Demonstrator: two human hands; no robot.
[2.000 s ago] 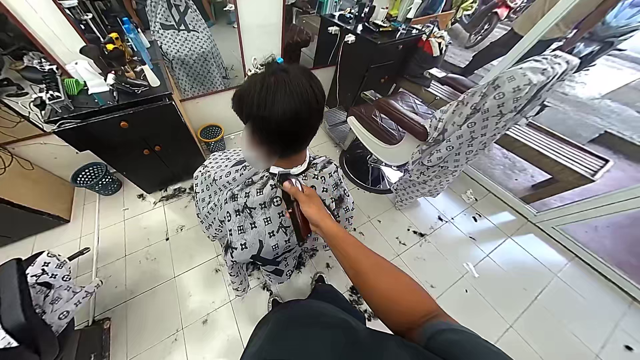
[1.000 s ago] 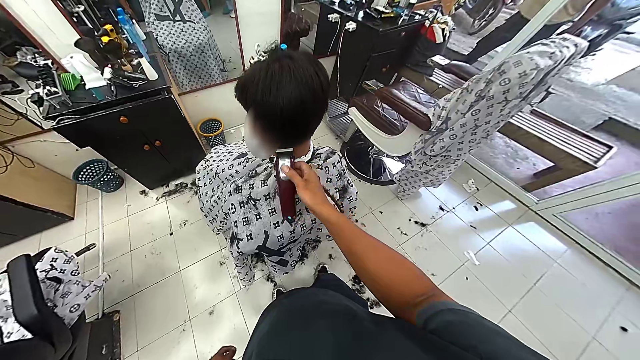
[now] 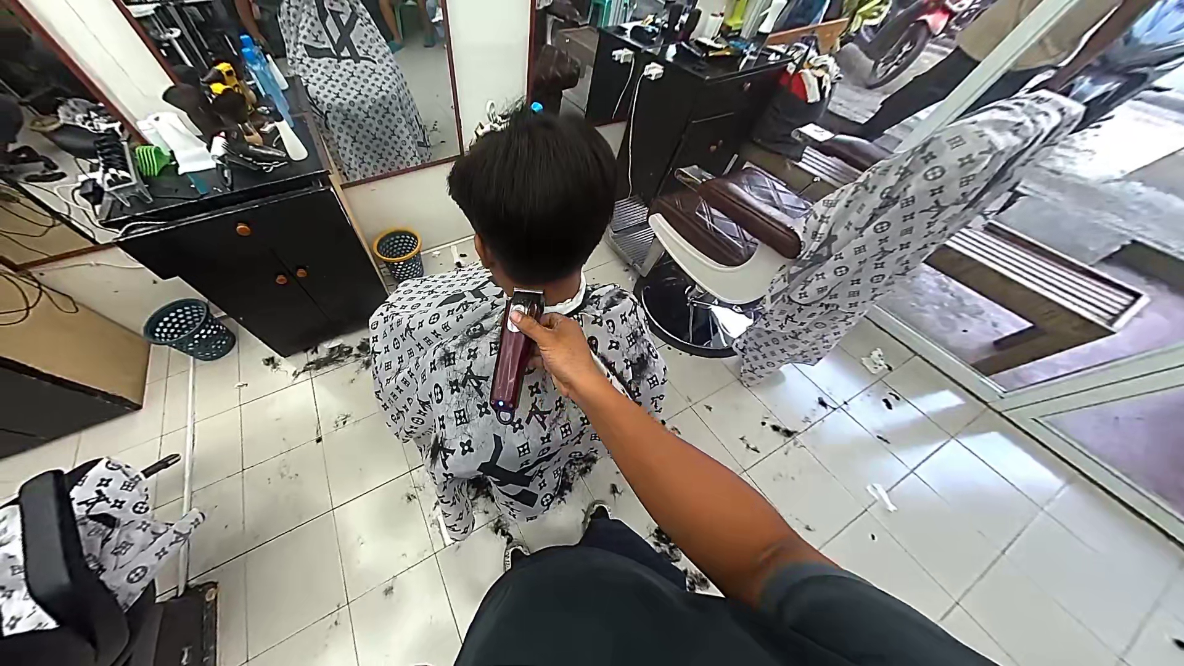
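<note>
My right hand (image 3: 558,350) is closed around a dark red hair clipper (image 3: 511,359), held upright with its blade end at the top. The blade is at the nape of a seated person with short black hair (image 3: 541,190), just under the hairline; whether it touches skin is not clear. A small light glows at the clipper's lower end. The person wears a white patterned barber cape (image 3: 444,356) with a white strip at the neck and cut hair scattered on it. My left hand is out of view.
A brown barber chair (image 3: 731,217) with a patterned cover stands at right. At left are a black cabinet (image 3: 264,245) holding tools and two plastic baskets (image 3: 190,330) (image 3: 398,252). Part of another chair (image 3: 60,555) shows at lower left. Cut hair lies on the tiled floor (image 3: 370,518).
My right hand has turned the clipper, which two seconds ago hung more steeply with its body on the other side of the back; its lower end now points down and left.
</note>
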